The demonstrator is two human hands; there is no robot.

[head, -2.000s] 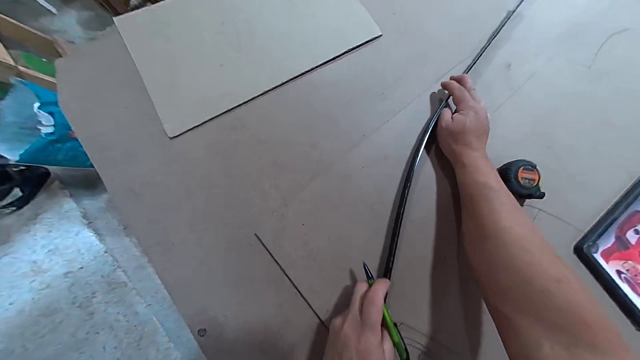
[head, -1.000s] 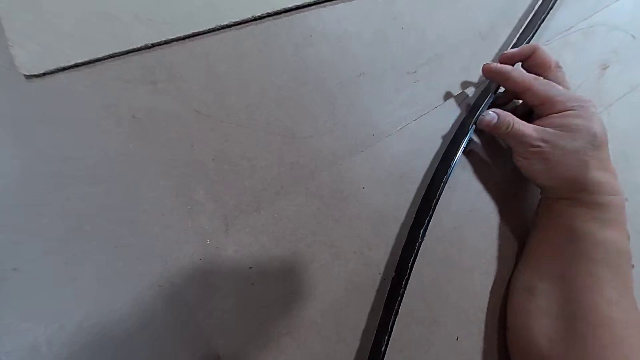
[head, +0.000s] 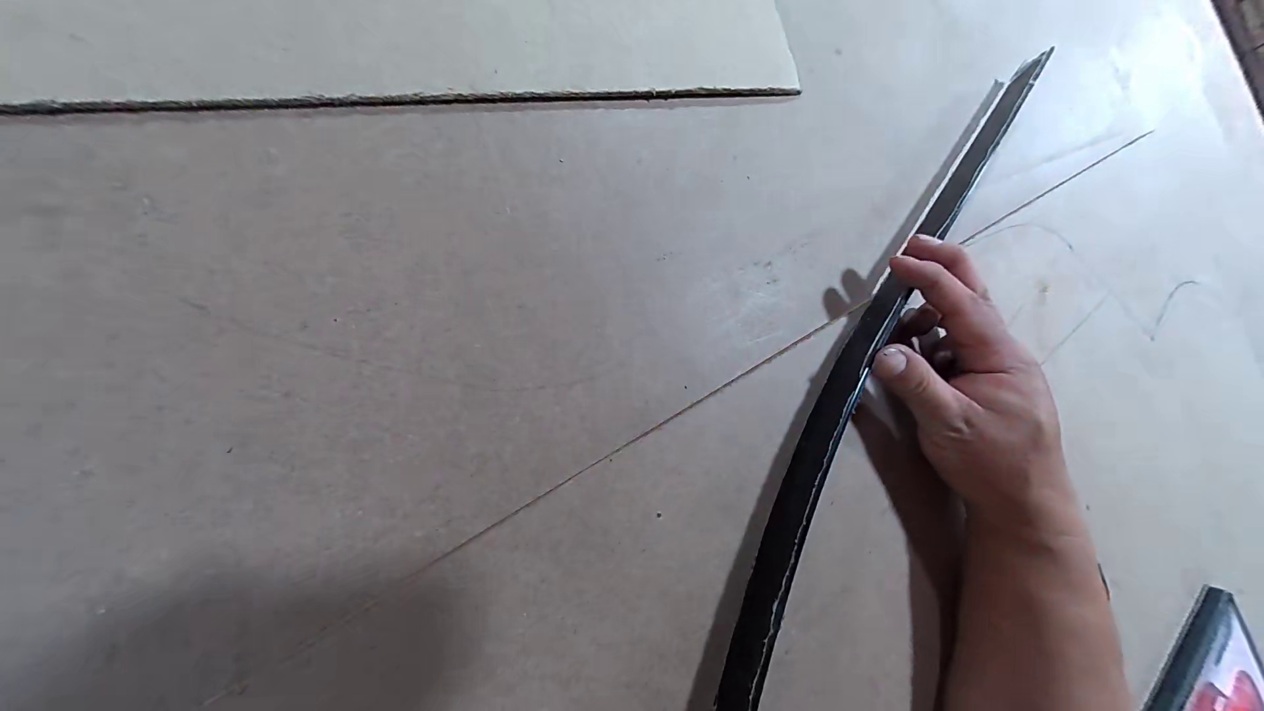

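Note:
A long, thin black strip, probably a channel or edge moulding, curves from the bottom edge up to the right above the board-topped surface. My right hand grips it near its upper part, thumb on the near side and fingertips over the far edge. Pale lining shows along the strip's upper end. The strip's lower end is out of view. Neither my left hand nor the green pen is in view.
A pale flat panel with a rough dark edge lies at the top left. A black-framed picture is partly visible at the bottom right. A long straight scored line and faint pencil curves mark the surface.
My left hand, seen earlier at the strip's lower part with a green pen, has left the view. My right hand stays on the strip. The view has moved closer and turned.

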